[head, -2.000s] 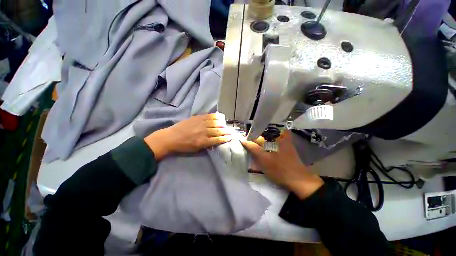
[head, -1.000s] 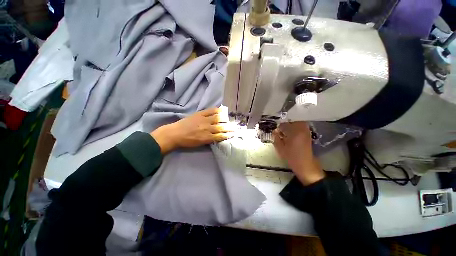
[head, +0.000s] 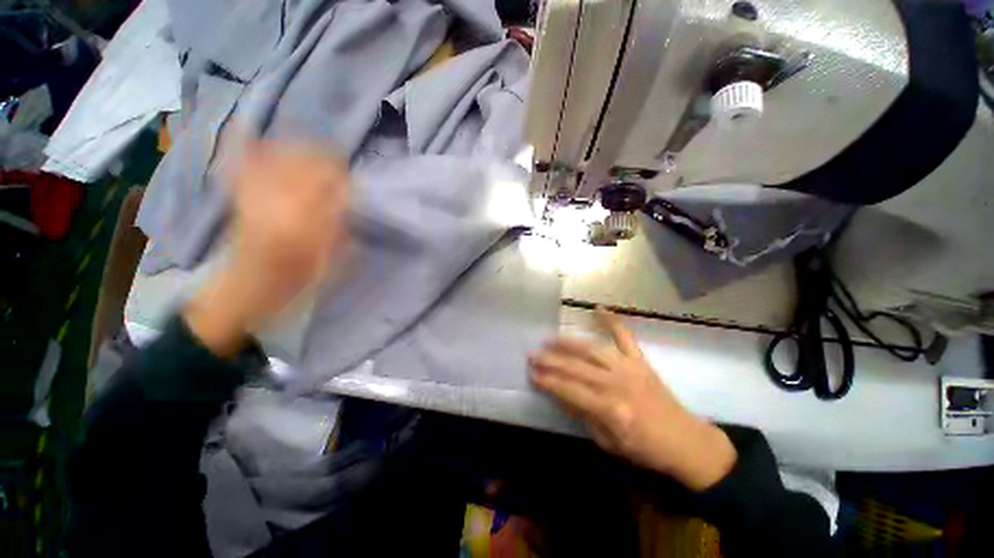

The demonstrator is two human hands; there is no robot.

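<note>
A grey garment panel (head: 469,327) lies left of the needle, with one part folded up and a dark line or fold edge slanting toward the presser foot (head: 561,223) in bright light. My left hand (head: 278,223) is strongly blurred at the panel's left part; whether its fingers grip the cloth cannot be told. My right hand (head: 621,398) is at the table's front edge, fingers spread, at the panel's lower right corner, gripping nothing visible. The off-white sewing machine head (head: 807,93) stands above, with its white tension knob (head: 737,101).
Piled grey panels (head: 349,76) lie at the back left. A grey scrap (head: 752,223) with whitish thread is right of the needle. Black looped scissors (head: 809,349) and dark cord lie on the white table (head: 698,376). A small white-and-black box (head: 966,405) is far right.
My left hand has moved left, away from the needle, and the panel is folded differently. My right hand has come from beside the presser foot down to the table's front edge. The view has shifted.
</note>
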